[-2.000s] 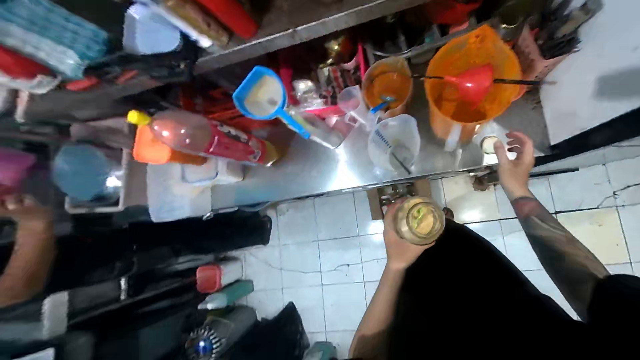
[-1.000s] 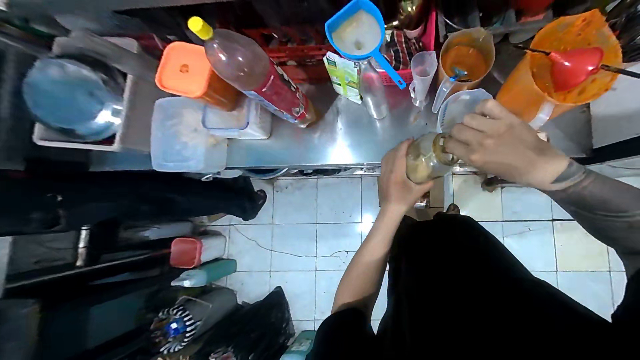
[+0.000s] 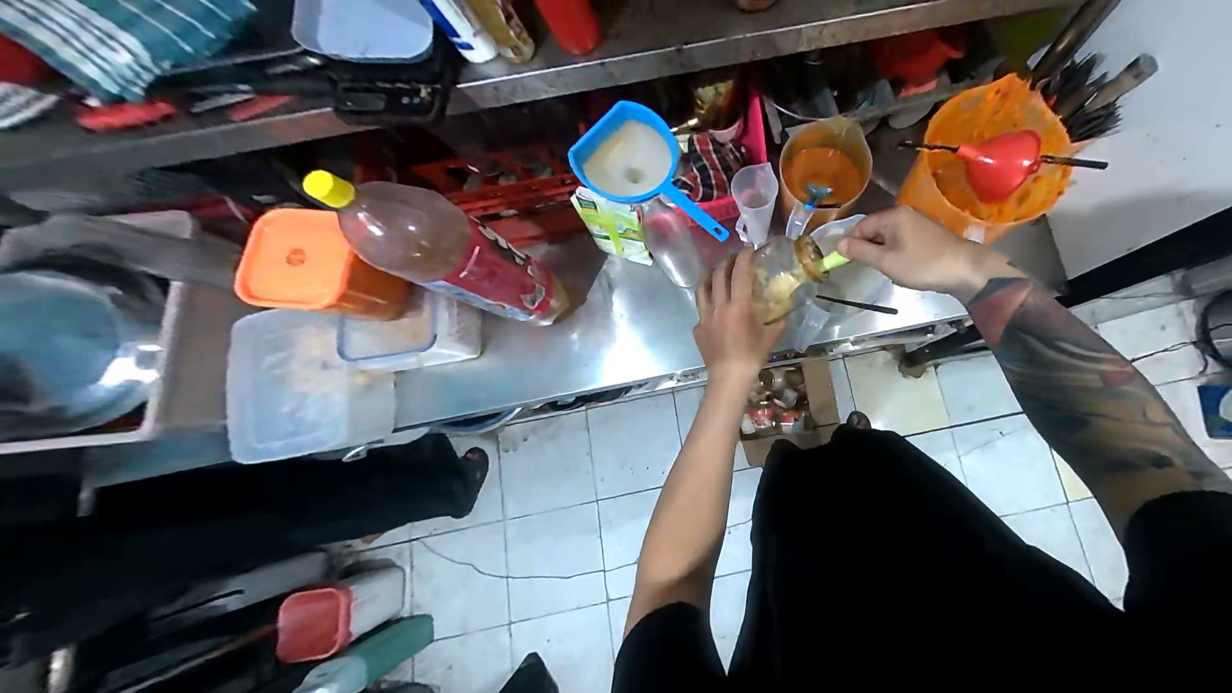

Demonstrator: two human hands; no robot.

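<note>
My left hand (image 3: 733, 313) is closed around a glass jar (image 3: 776, 281) with pale yellowish contents, tilted with its mouth toward the right. With its fingertips, my right hand (image 3: 900, 248) grips the end of a light green utensil (image 3: 832, 261) whose other end is in the jar's mouth. Just beneath my right hand is a clear plastic container (image 3: 847, 279), partly covered, with a thin black stick (image 3: 857, 305) across it. Behind the jar stand a jug of orange liquid (image 3: 824, 171) and a small clear measuring cup (image 3: 755, 195).
A blue-handled strainer (image 3: 628, 159), a large bottle with a yellow cap (image 3: 452, 245) and an orange-lidded container (image 3: 294, 260) stand along the steel counter (image 3: 616, 327). At right is an orange pitcher (image 3: 996, 159) with a red funnel. Another person's leg (image 3: 385, 486) is at left.
Two seconds ago my hands were apart, the left holding the jar below the counter edge. The jar is now over the counter, and my right hand holds the green utensil at its mouth.
</note>
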